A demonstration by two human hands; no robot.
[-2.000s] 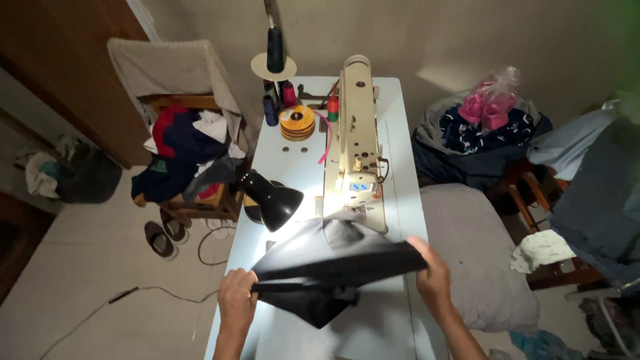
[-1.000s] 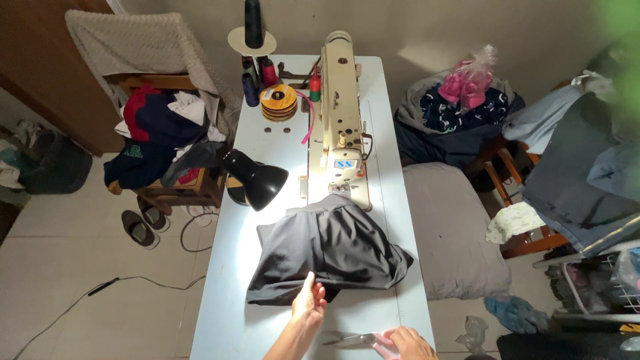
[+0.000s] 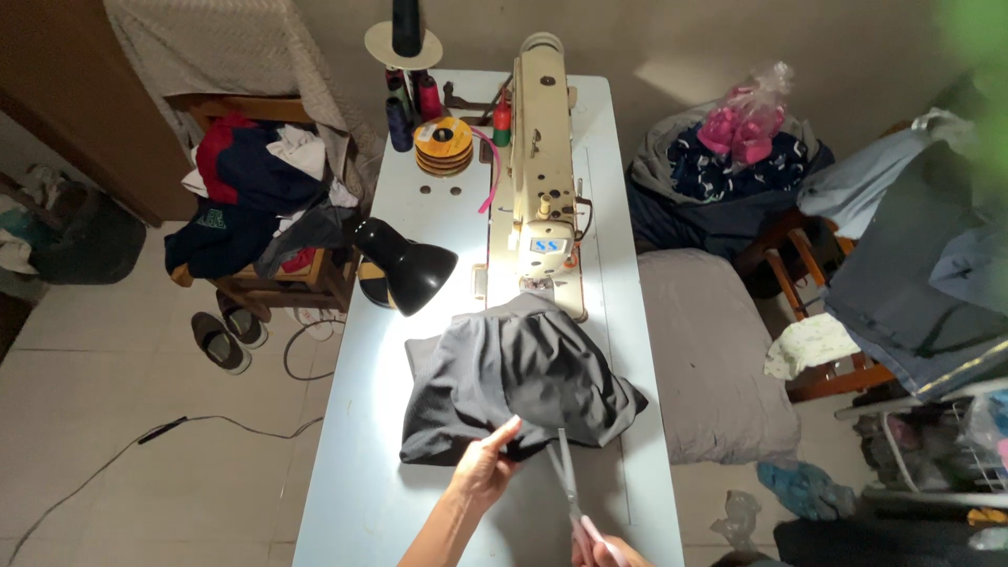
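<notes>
A gathered piece of black fabric (image 3: 520,378) lies on the light blue table, its upper edge at the presser foot of the sewing machine (image 3: 542,157). My left hand (image 3: 484,468) grips the fabric's near edge, thumb on top. Low in the view, my right hand (image 3: 610,551) holds scissors (image 3: 573,496) by their light pink handles. The blades are parted and point away from me, their tips at the fabric's near edge; whether cloth lies between them is unclear. A black desk lamp (image 3: 409,264) lights the fabric from the left.
On the table (image 3: 346,504) stand thread cones (image 3: 400,126), stacked yellow spools (image 3: 443,146) and a small red and green bottle (image 3: 502,122). Clothes cover a wooden chair (image 3: 260,173) at left. A grey cushion (image 3: 717,354) and a pile of clothes (image 3: 732,173) are at right.
Two seconds ago both hands held the black fabric up; it now lies on the table. The scissors, on the table under my right hand one second ago, are now raised with blades parted at the fabric.
</notes>
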